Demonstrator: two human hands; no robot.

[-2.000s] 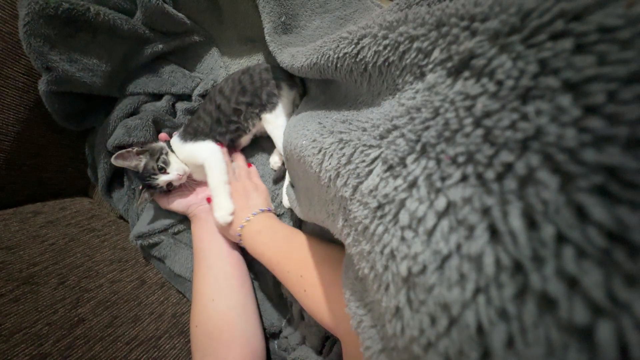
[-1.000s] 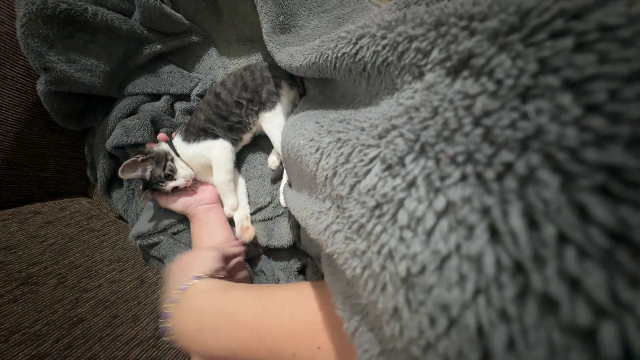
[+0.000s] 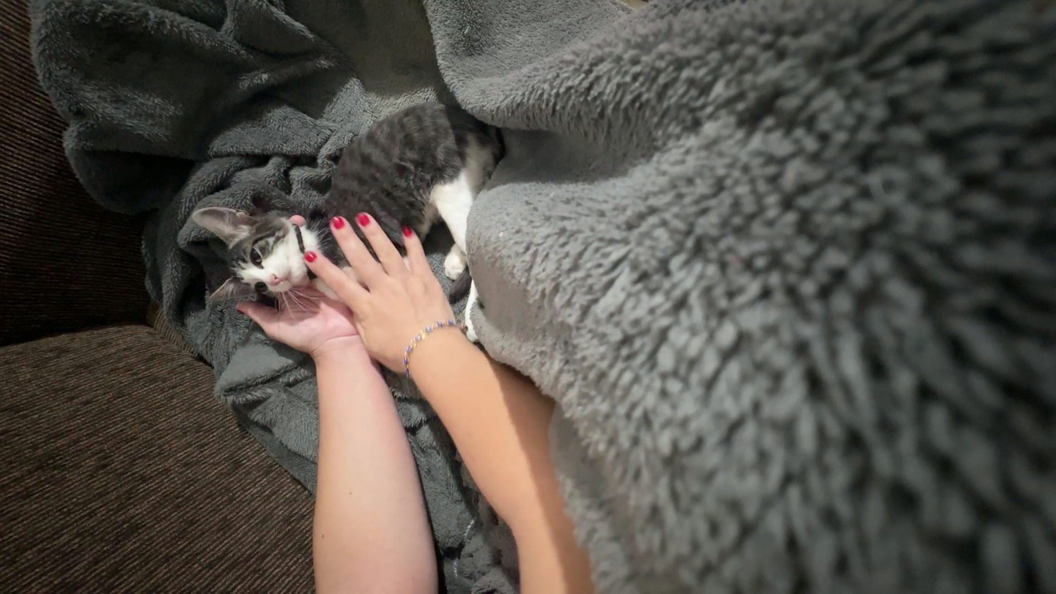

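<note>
A grey tabby-and-white kitten lies on its side on a grey fleece blanket, its face turned toward the camera. Palm up, my left hand cups the kitten's chin and cheek, with one fingertip showing behind its head. Over the kitten's chest and front legs rests my right hand, its fingers spread and red nails showing. A beaded bracelet circles my right wrist. My right hand hides the front legs, and blanket folds cover part of the kitten's hind end.
Thick folds of the fleece blanket rise across the right side, close to my right forearm. Brown ribbed sofa upholstery lies at the lower left, and a darker sofa section stands at the upper left.
My right hand, blurred near my left forearm a second ago, has moved up onto the kitten's chest. The kitten has turned its face toward the camera. My left hand stays under its head.
</note>
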